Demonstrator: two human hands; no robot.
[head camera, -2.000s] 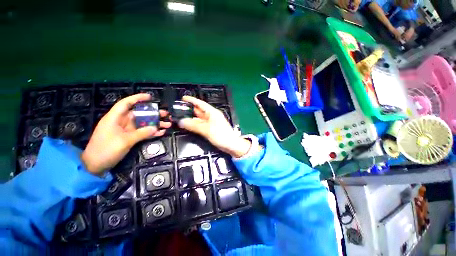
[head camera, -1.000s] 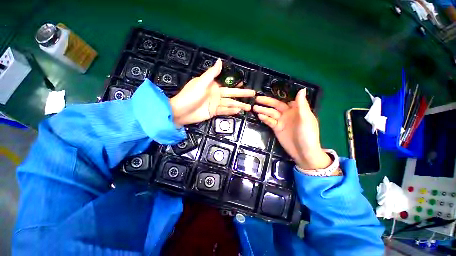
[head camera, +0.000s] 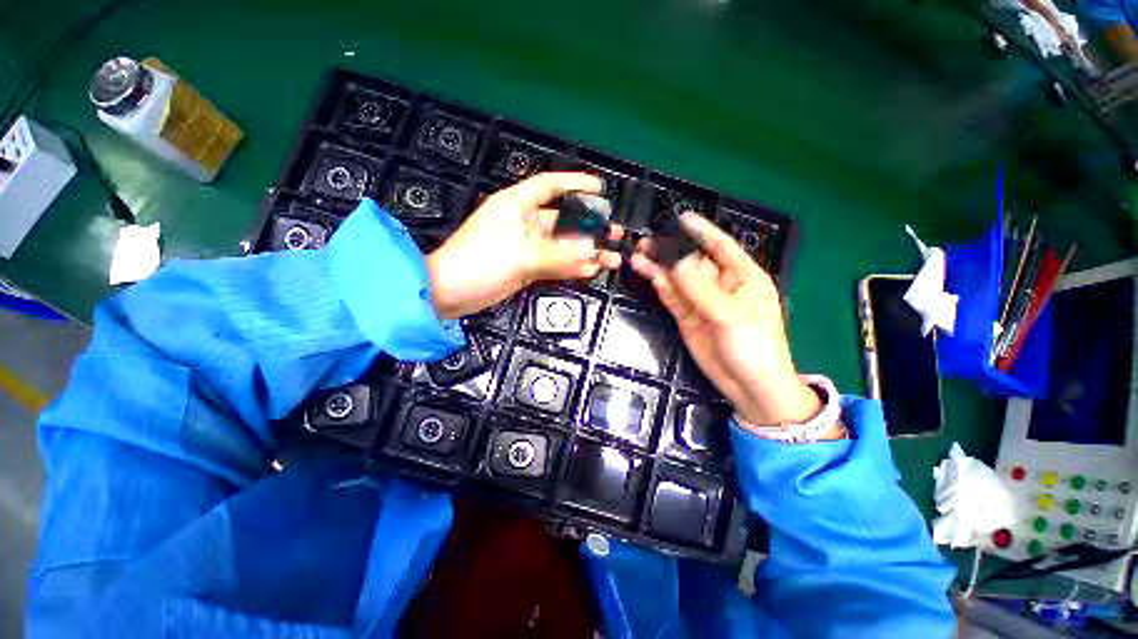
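A large black blister tray (head camera: 639, 499) lies on the green mat, turned at an angle. Many pockets hold black square watches, backs up, such as one watch (head camera: 431, 429) near the front. My left hand (head camera: 505, 243) holds a dark watch (head camera: 583, 215) between thumb and fingers above the tray; its face shows a faint bluish sheen. My right hand (head camera: 724, 306) holds a second dark watch (head camera: 674, 237), blurred, close beside the first. What the screens show cannot be read. Several pockets at the front right of the tray are empty.
A whitish bottle (head camera: 169, 122) and a white power strip (head camera: 30, 175) stand at left, with a wipe (head camera: 135, 253). At right are a phone (head camera: 905, 362), blue tool holder (head camera: 980, 300), crumpled wipe (head camera: 973, 497) and test instrument (head camera: 1073, 462). Part of another person shows top right.
One second ago both hands were open, palms up, over the tray, with the watches beyond the fingers. Now the fingers are closed around a watch in each hand. The view has turned since two seconds ago.
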